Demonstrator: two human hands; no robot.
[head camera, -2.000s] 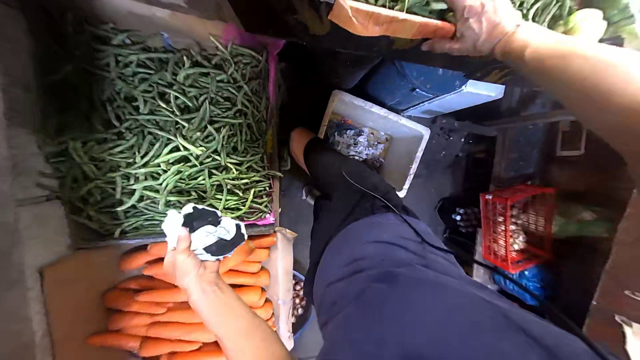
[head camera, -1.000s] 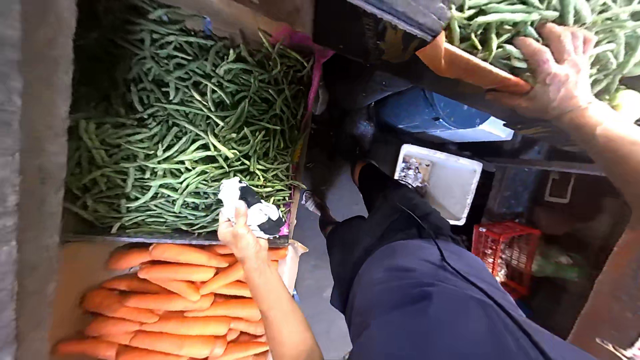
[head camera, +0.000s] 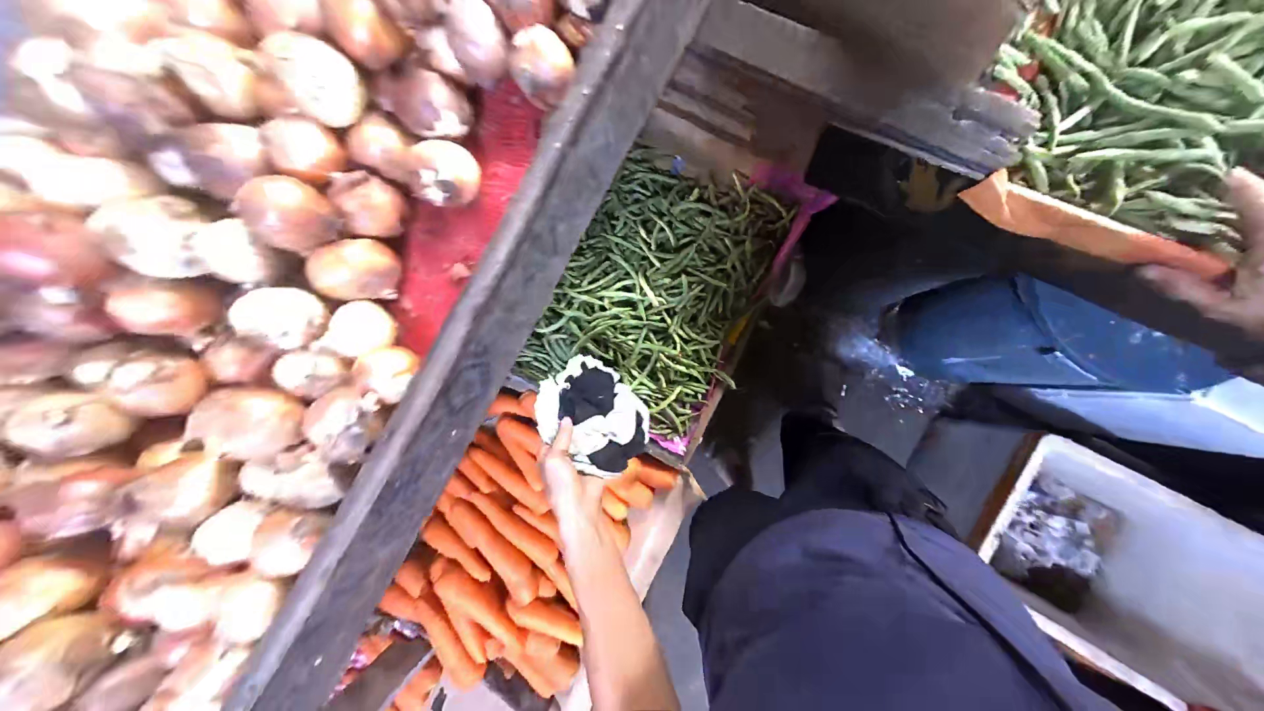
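My left hand (head camera: 573, 474) grips a bunched black and white cloth (head camera: 594, 415) above the border between the carrots (head camera: 504, 543) and a box of green beans (head camera: 671, 276). At the right edge, my right hand (head camera: 1229, 276) is blurred and partly cut off. It lies at the orange rim (head camera: 1096, 227) of a second container, beside more green beans (head camera: 1145, 109). Whether its fingers close on the rim cannot be told.
Many onions (head camera: 296, 207) fill the left side, partly on a red surface, behind a grey wooden beam (head camera: 464, 336). A blue container (head camera: 1047, 336) stands at the right. Below it sits a white bin (head camera: 1165, 553) with some debris inside.
The view has shifted strongly, bringing the onions and beam into sight. My left hand still holds the cloth. My right hand was on the beans and rim a second ago and is now at the view's edge.
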